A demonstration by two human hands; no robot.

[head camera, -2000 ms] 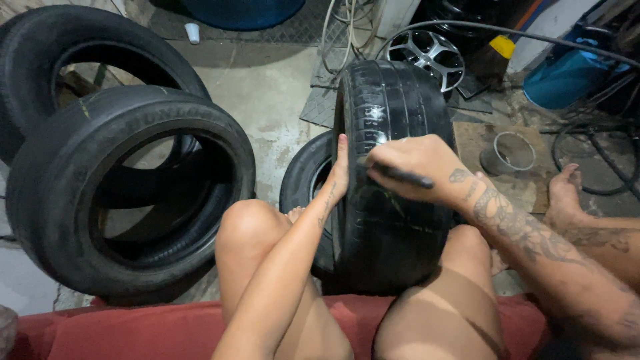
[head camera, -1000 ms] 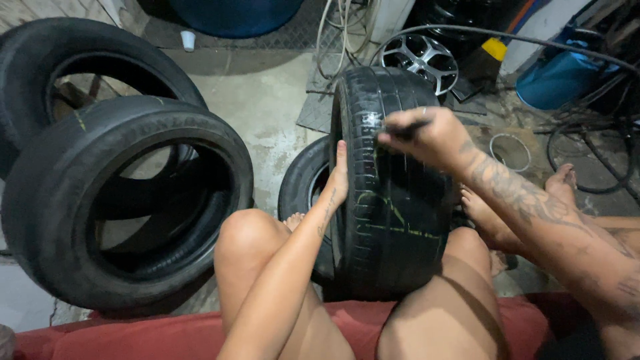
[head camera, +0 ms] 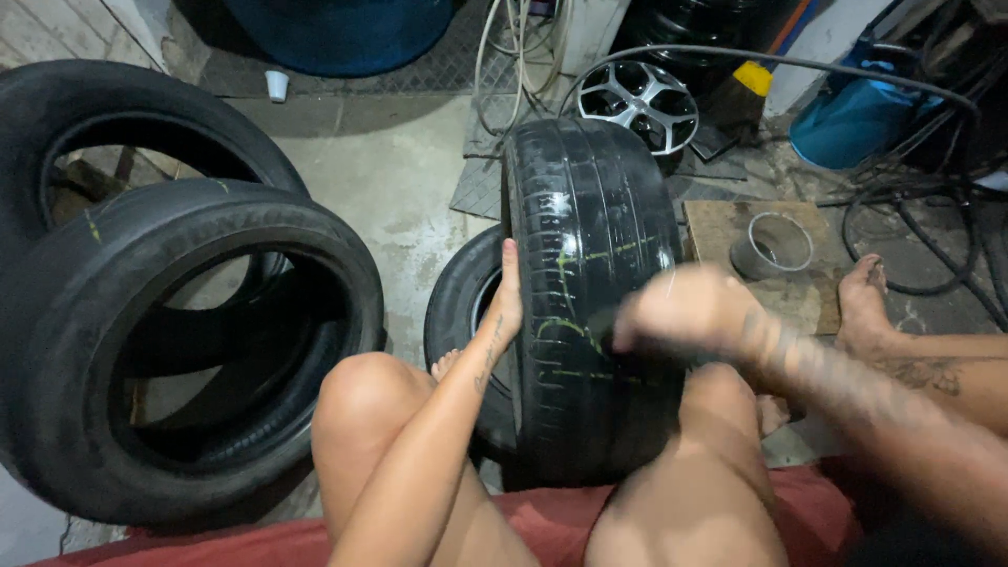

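A large black tire (head camera: 598, 205) stands upright between my knees, its grooved tread wet and shiny with yellow markings. My left hand (head camera: 510, 291) lies flat against its left edge, fingers pointing up. At the lower right part of the tread is my right hand (head camera: 681, 307), at the end of a tattooed forearm; it is blurred and curled around a dark hand tool, mostly hidden under the fingers. A clear plastic tub (head camera: 770, 246), with some dark content at the bottom, rests on a wooden board (head camera: 815, 299) to the right of the tire.
Two more tires, one in front (head camera: 71, 331) and one behind (head camera: 157, 94), lean at left. Another tire (head camera: 453, 303) lies behind my left wrist. Beyond are an alloy wheel (head camera: 638, 106), a white cup (head camera: 276, 86) and hoses (head camera: 929, 287). Another person's bare foot (head camera: 862, 303) is at right.
My right hand has moved down the tread and to the right with the dark tool. More yellow markings show on the tread than two seconds ago. My left hand keeps its place.
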